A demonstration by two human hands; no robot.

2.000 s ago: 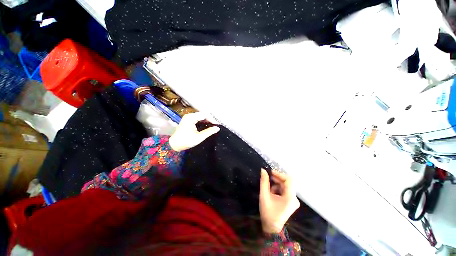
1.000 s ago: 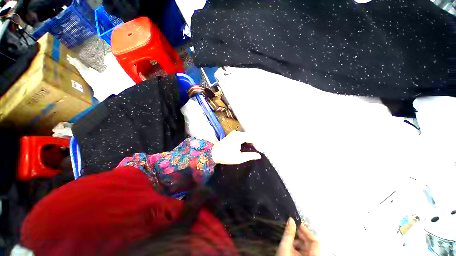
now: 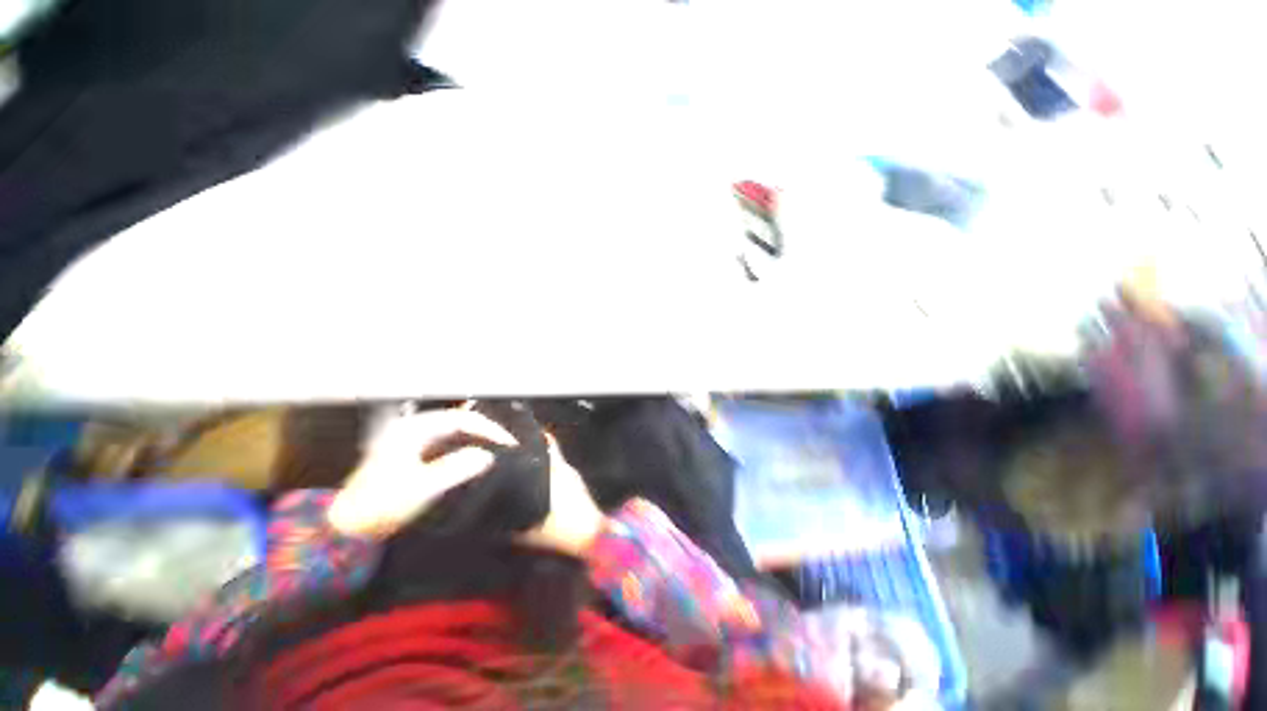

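Note:
The frame is blurred. A black garment panel [image 3: 646,452] lies on my lap below the white table's front edge. My left hand [image 3: 424,470] is bent over the panel's upper part, with cloth between thumb and fingers. My right hand [image 3: 563,503] is close beside it on the right, fingertips at the same dark cloth; its fingers are partly hidden by the cloth. Both hands are below the table edge.
The white table [image 3: 528,264] spans the view. Black cloth [image 3: 153,111] lies at upper left. A small red and dark object [image 3: 757,208] lies on the table. A blue basket [image 3: 875,583] stands right of my lap. Another person's patterned sleeve [image 3: 1146,361] shows at right.
The view has swung right; the red stools and box have left it. My hands have come close together on the black cloth. Another person's sleeve has come into view.

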